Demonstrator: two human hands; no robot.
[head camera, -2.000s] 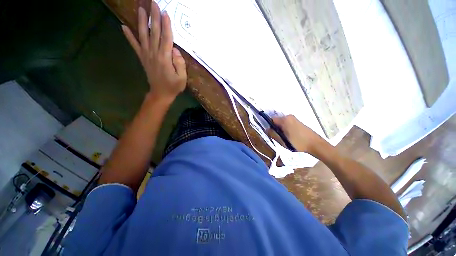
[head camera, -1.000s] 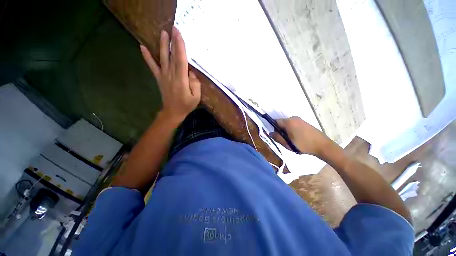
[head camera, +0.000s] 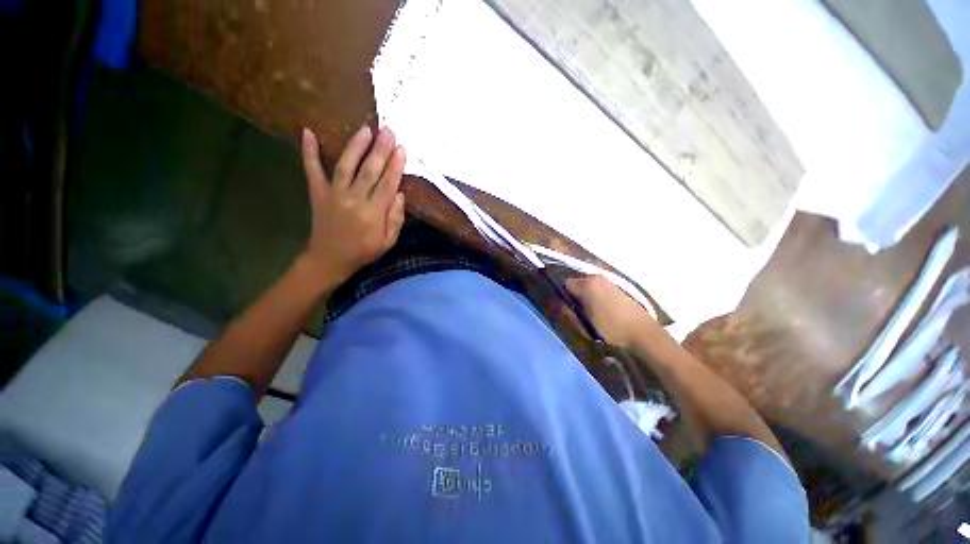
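My right hand (head camera: 608, 308) holds the black handles of the fabric shears (head camera: 569, 301) low at the table's near edge. Thin white offcuts (head camera: 484, 225) lie along the edge of the white fabric lay (head camera: 553, 138), close to the shears; the blades are hard to make out among them. My left hand (head camera: 360, 202) lies at the left corner of the lay by the table edge, fingers slightly apart, gripping nothing visible. A long, blotchy grey cutting weight (head camera: 670, 101) lies on the lay.
A second grey weight (head camera: 904, 48) lies on white sheets at the upper right. Several narrow cut white pieces (head camera: 909, 319) lie on the brown table (head camera: 787, 308) at right. White scraps (head camera: 646, 414) show below my right hand. A dark green floor is at left.
The view has shifted. The shears have moved from the lay's edge toward my body, and a strip now lies apart from the lay with brown table showing between. More cut pieces show at right.
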